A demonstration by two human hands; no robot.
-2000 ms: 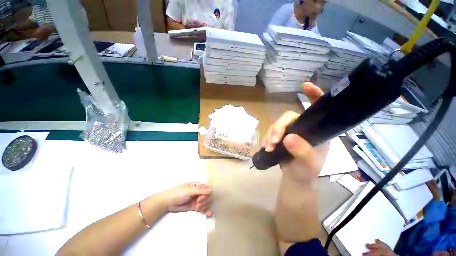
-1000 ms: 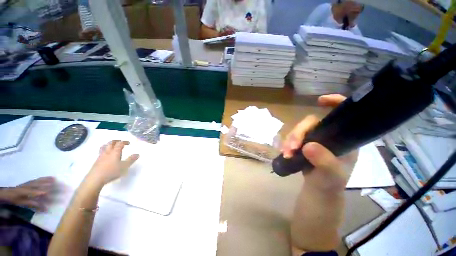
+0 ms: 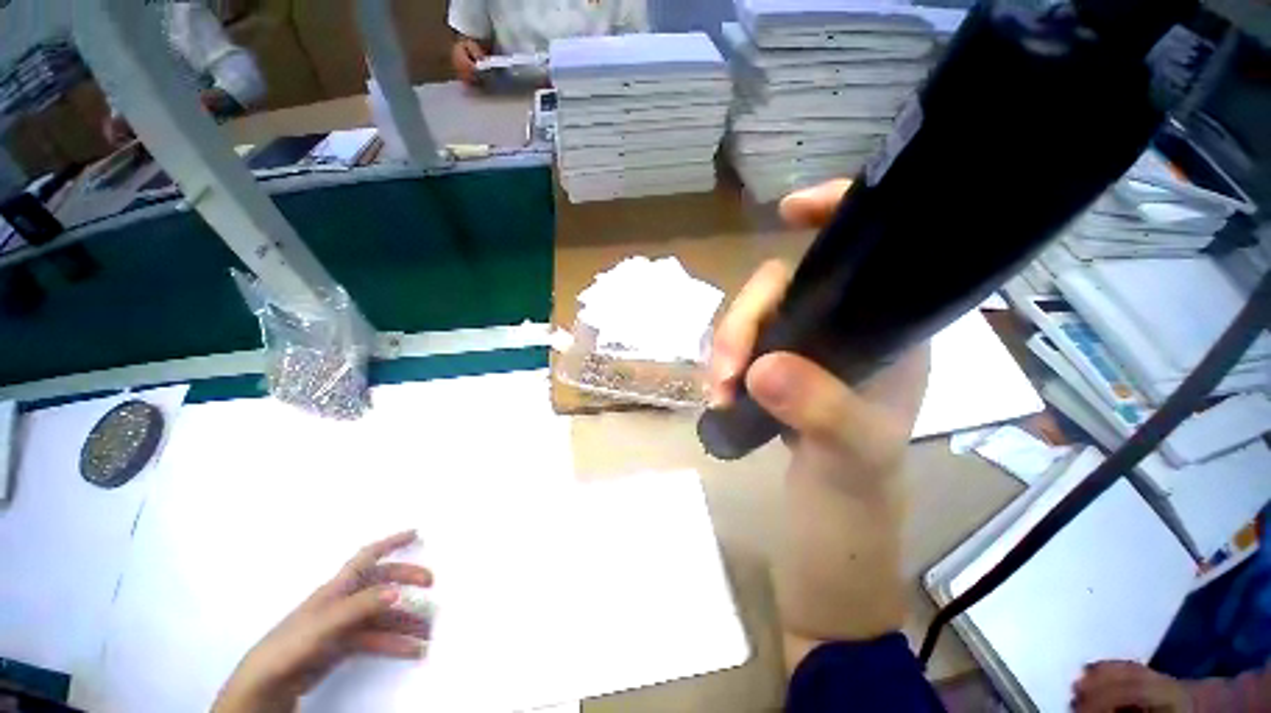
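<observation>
My right hand (image 3: pixel 829 404) is closed around the nose end of a thick black electric screwdriver (image 3: pixel 962 195), which slants down to the left. Its nose is above the tan bench, beside the screw box; no bit can be made out. A flat white unit (image 3: pixel 669 571) with rounded corners lies in front of me; its left part blends into the white bench. My left hand (image 3: pixel 370 613) is low over the white surface, fingers somewhat spread. Something small and pale shows between its fingers; whether it is held is unclear. A clear screw box (image 3: pixel 634 379) lies partly under white cards (image 3: pixel 648 307).
A bag of screws (image 3: pixel 318 379) hangs by the white post (image 3: pixel 230 195). A round dish (image 3: pixel 121 443) is far left. White stacks (image 3: pixel 638 119) stand behind the box. Untidy units (image 3: pixel 1066 571) and another person's hand (image 3: pixel 1129 690) are at right. A black cord (image 3: pixel 1101 481) crosses there.
The white unit has moved right, from under my left hand to the bench's middle. My left hand is lower in view. The screwdriver is tilted more steeply. The other hand at left has gone.
</observation>
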